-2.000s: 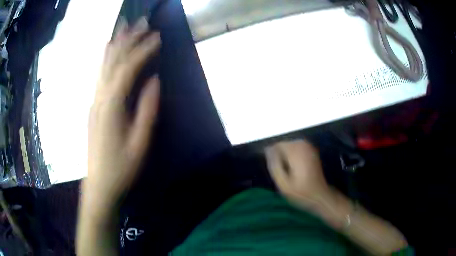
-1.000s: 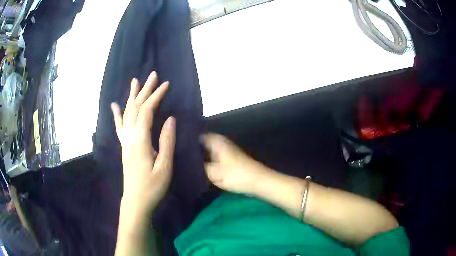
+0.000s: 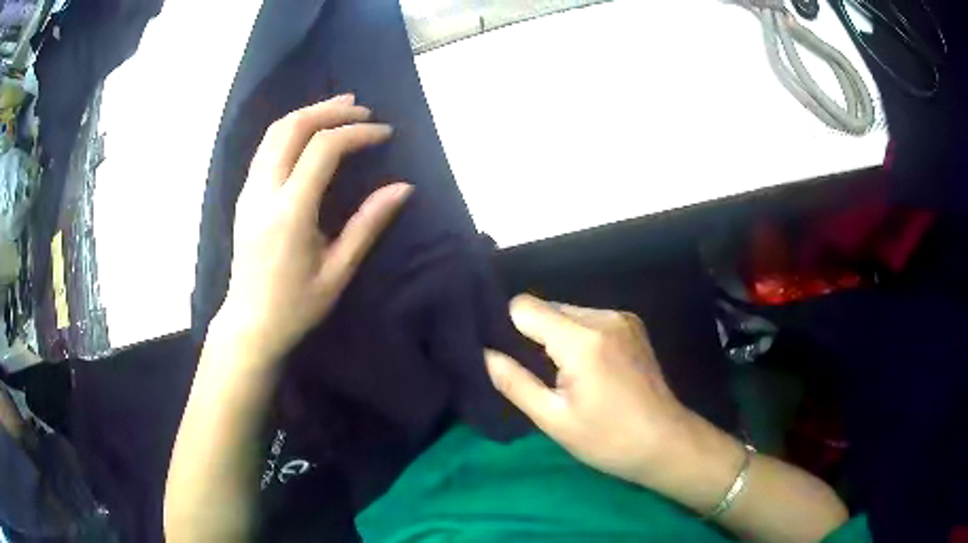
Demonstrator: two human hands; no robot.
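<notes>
A dark navy garment [image 3: 414, 308] runs from the top of the view over the white table [image 3: 658, 117] and its front edge onto the lap. My left hand [image 3: 303, 212] lies on the garment at the left, palm down, fingers apart and slightly bent. My right hand [image 3: 594, 371] is at the garment's right edge just in front of the table edge, with cloth pinched between thumb and fingers. A small white print [image 3: 292, 470] shows on the dark cloth beside my left forearm.
A thick grey cord loop [image 3: 823, 74] lies at the table's back right, with thin dark cables beside it. A metal machine bed edge [image 3: 467, 23] shows at the top. Red shiny material [image 3: 801, 276] is below the table at the right. Plastic-wrapped things line the left edge.
My right hand has moved right, drawing the garment's edge with it, and the cloth there is bunched. My left hand has moved slightly up with its fingers more bent. The white print shows again.
</notes>
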